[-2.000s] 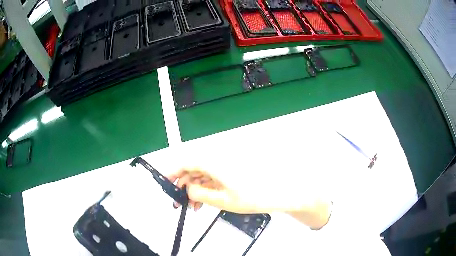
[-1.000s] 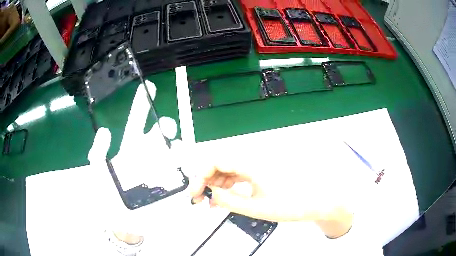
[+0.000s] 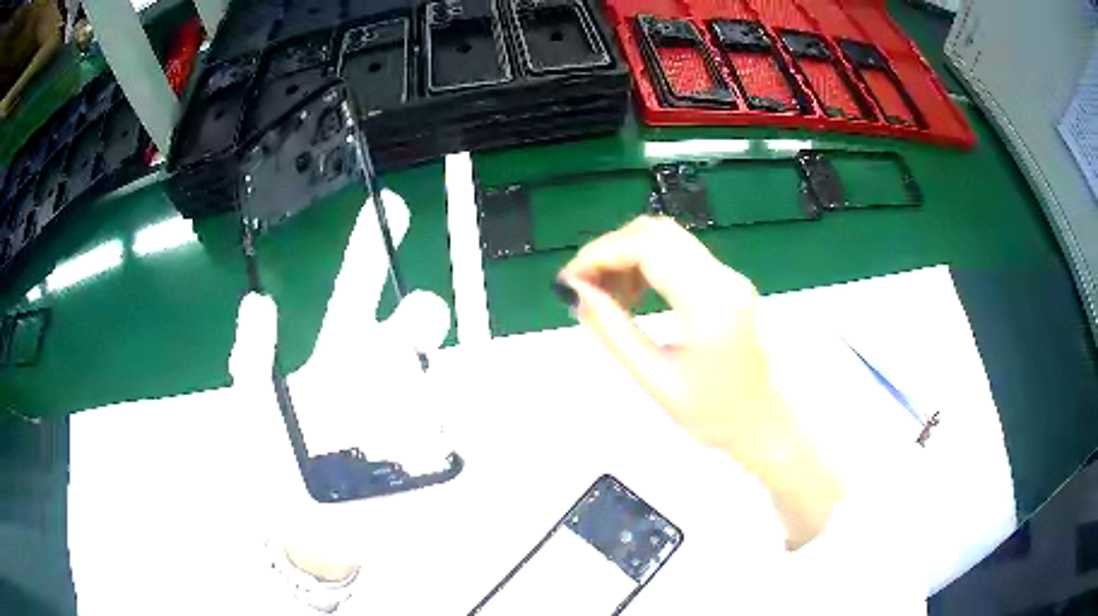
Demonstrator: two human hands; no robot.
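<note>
My left hand (image 3: 323, 355), in a white glove that blends into the sheet, holds up a black phone middle frame (image 3: 301, 163) with its fingers spread around it. The frame stands tilted, its solid plate at the top. My right hand (image 3: 692, 331) is bare with dark fingertips. Its thumb and finger are pinched together right of the frame, not touching it; no held part can be made out. Another black frame (image 3: 624, 531) lies on the white sheet (image 3: 747, 578) at the bottom, cut off by the picture edge. Blue tweezers (image 3: 886, 380) lie at the right beside small dark bits (image 3: 928, 427).
Three frames (image 3: 508, 221) lie in a row on the green surface (image 3: 578, 286). Stacked black trays (image 3: 506, 120) stand behind, beside a red tray (image 3: 789, 111) holding frames. A white strip (image 3: 464, 247) runs toward the sheet. A small frame (image 3: 27, 337) lies far left.
My left hand has raised a frame upright. My right hand has let go of the frame it held and moved up and right, above the sheet's far edge. The view has shifted slightly.
</note>
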